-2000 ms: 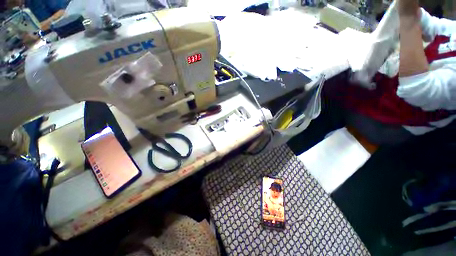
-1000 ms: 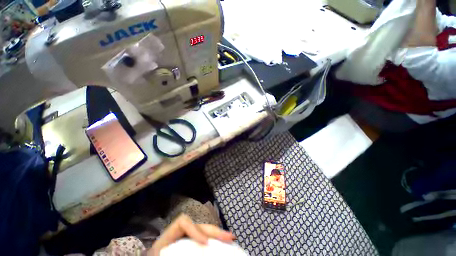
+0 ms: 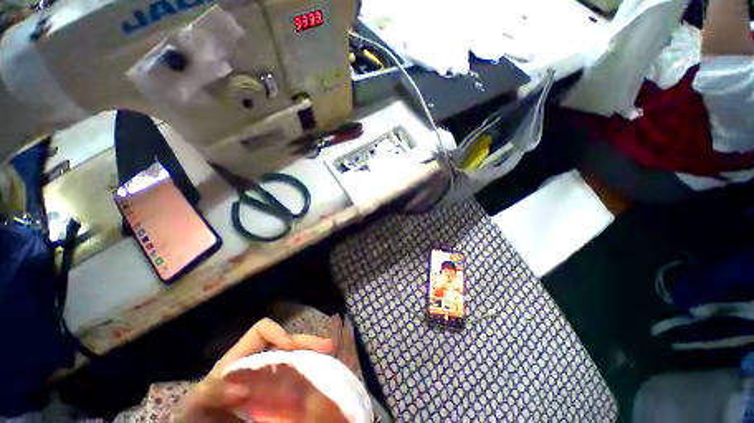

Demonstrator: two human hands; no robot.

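My left hand is at the bottom edge, over the lap. Its fingers curl round the far side of a pink-orange piece of fruit, likely pomelo, with a thick white rim. The fruit is cut off by the lower edge. Blurred skin-coloured shapes lie at its near left side; I cannot tell thumb from flesh there. My right hand cannot be made out.
The cream sewing machine stands on a worn white table with a salmon-screened phone, dark-handled scissors and small red snips. Another phone lies on the patterned seat. A neighbouring person in red handles white cloth.
My left hand, absent two seconds ago, has moved left and up since one second ago. The white thing in it now shows its pink inside. The view has tilted down.
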